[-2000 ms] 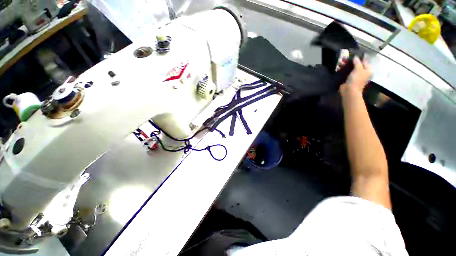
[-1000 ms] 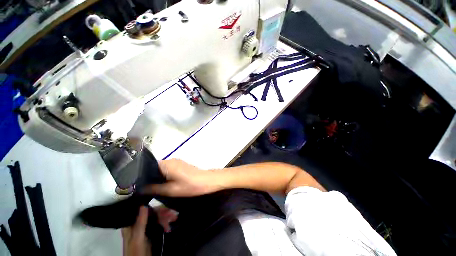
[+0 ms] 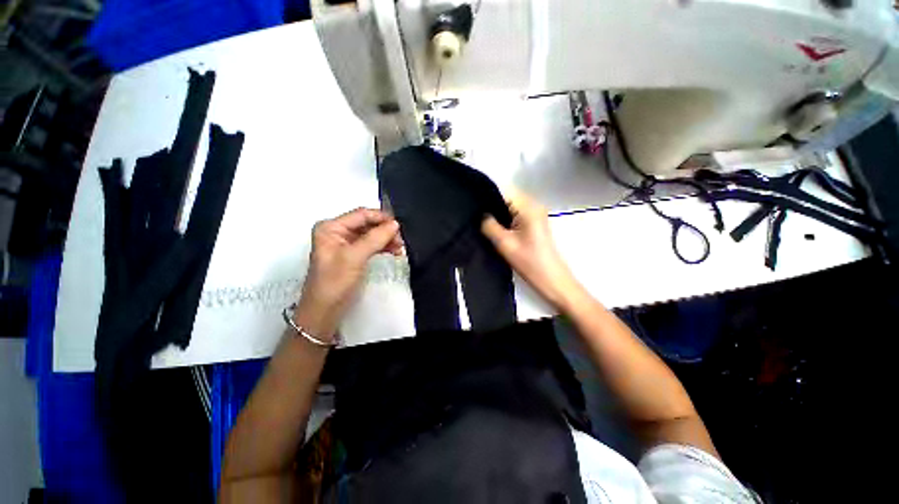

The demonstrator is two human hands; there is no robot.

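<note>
A black fabric panel (image 3: pixel 434 212) lies on the white table in front of the sewing machine's presser foot (image 3: pixel 439 133), its rounded far end close to the foot. A thin white line (image 3: pixel 462 298) shows near its lower end, which hangs over the table's near edge. My left hand (image 3: pixel 350 251) pinches the panel's left edge. My right hand (image 3: pixel 522 241) grips its right edge, where the fabric is folded up a little. Whether the far end lies under the foot cannot be told.
Black fabric strips (image 3: pixel 177 226) lie piled at table left. Small red and white snips (image 3: pixel 588 133) lie right of the needle. A looped black cord (image 3: pixel 690 239) and more black strips (image 3: pixel 808 202) lie at right. Blue plastic (image 3: pixel 182 30) shows behind the table.
My right hand has come from the far right to the machine with black fabric. Both hands now hold the panel flatter before the presser foot. The view has swung left and down.
</note>
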